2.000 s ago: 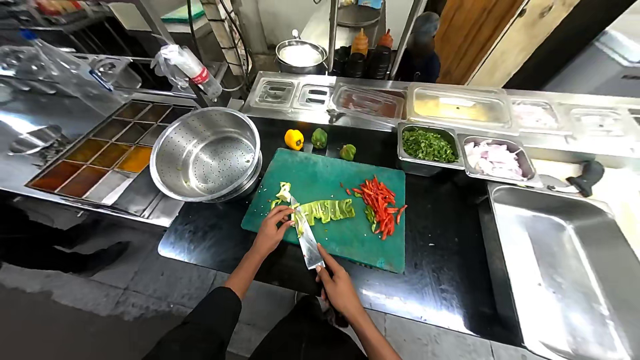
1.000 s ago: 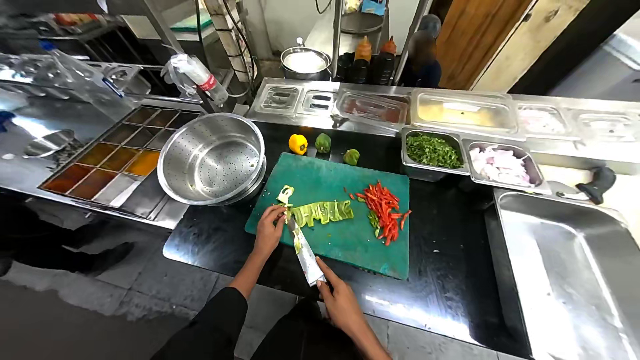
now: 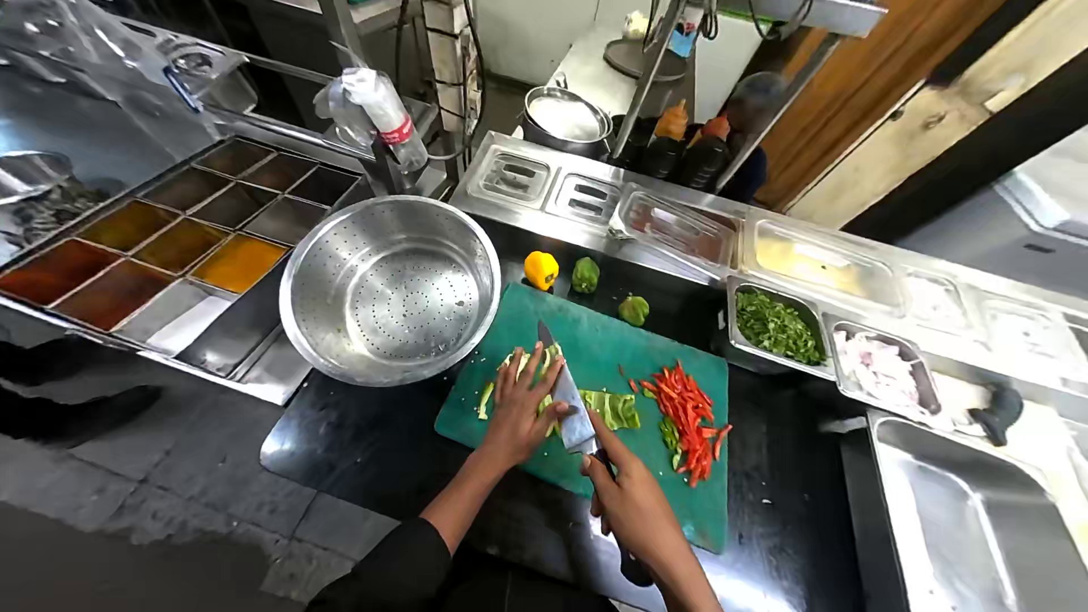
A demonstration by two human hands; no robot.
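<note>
A chef's knife (image 3: 571, 414) with a black handle is held in my right hand (image 3: 627, 486), its blade pointing away over the green cutting board (image 3: 586, 336). My left hand (image 3: 520, 408) lies on pale green pepper pieces (image 3: 552, 353) left of the blade, fingers spread and pressing down. A flattened strip of green pepper (image 3: 614, 409) shows right of the blade. Sliced red pepper (image 3: 687, 416) is heaped at the board's right side, beside a few green slices (image 3: 671, 439). Beyond the board's far edge sit a yellow pepper (image 3: 541, 269) and two green pepper pieces (image 3: 585, 275).
A perforated steel colander (image 3: 390, 289) stands left of the board. Farther left is a tray of sauces and spices (image 3: 177, 238). Behind and right are pans of chopped greens (image 3: 775, 327) and sliced onion (image 3: 877, 367), then an empty steel pan (image 3: 977, 510). A person (image 3: 752, 127) is beyond the counter.
The knife blade has moved away from me and now lies across the green pepper. My left hand has moved forward over the left pieces. The view has shifted closer.
</note>
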